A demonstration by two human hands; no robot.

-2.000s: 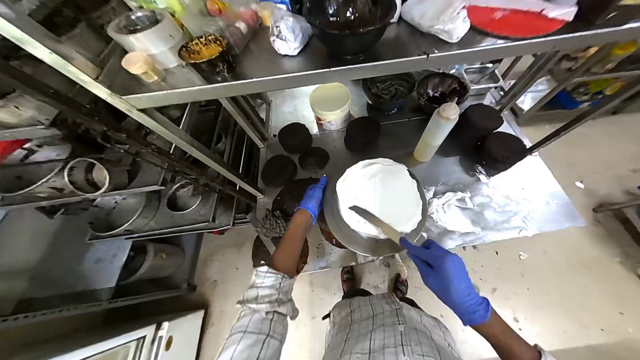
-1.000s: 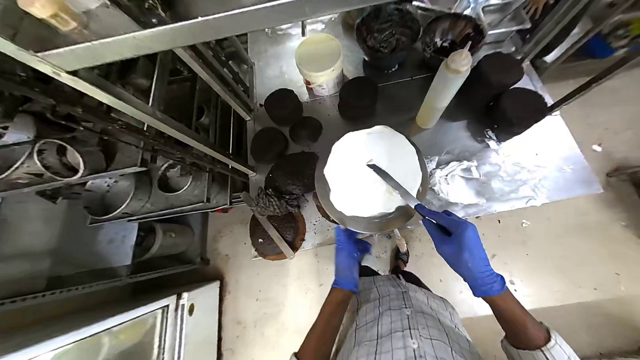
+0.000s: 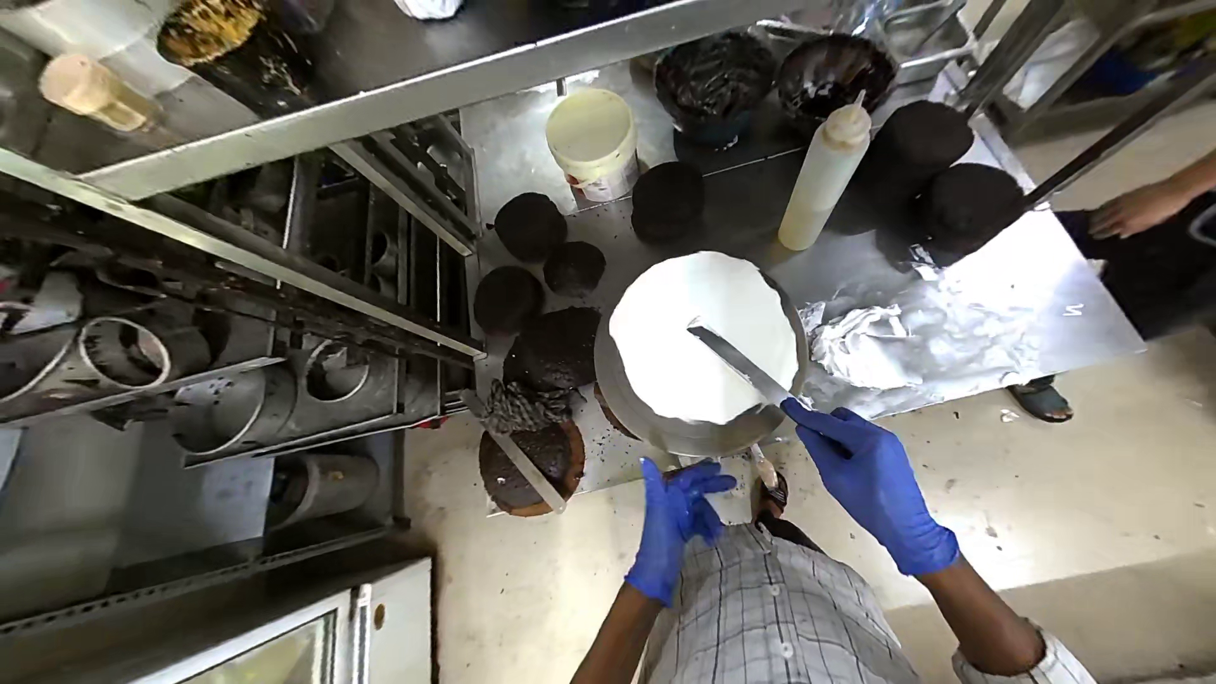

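Note:
A round cake covered in white cream (image 3: 679, 380) sits on a round metal turntable (image 3: 665, 432) near the front of the steel table. My right hand (image 3: 869, 480), in a blue glove, grips an offset or straight metal icing spatula (image 3: 741, 363), its blade lying over the cream. My left hand (image 3: 676, 518), gloved in blue too, is just below the turntable's front edge with fingers apart and nothing held. A mound of white cream (image 3: 866, 347) lies on the table to the right of the turntable.
Several dark round cakes (image 3: 530, 226) stand left and behind, near a white tub (image 3: 594, 142). A squeeze bottle (image 3: 825, 179) and bowls of dark cream (image 3: 717, 81) are at the back. A long knife (image 3: 518, 456) lies over a brown cake. A metal shelf (image 3: 427, 71) overhangs; another person's hand (image 3: 1140, 209) is at right.
My left hand was at the turntable's left side two seconds ago and is now below its front edge. The spatula stays in my right hand over the cream. The view has shifted.

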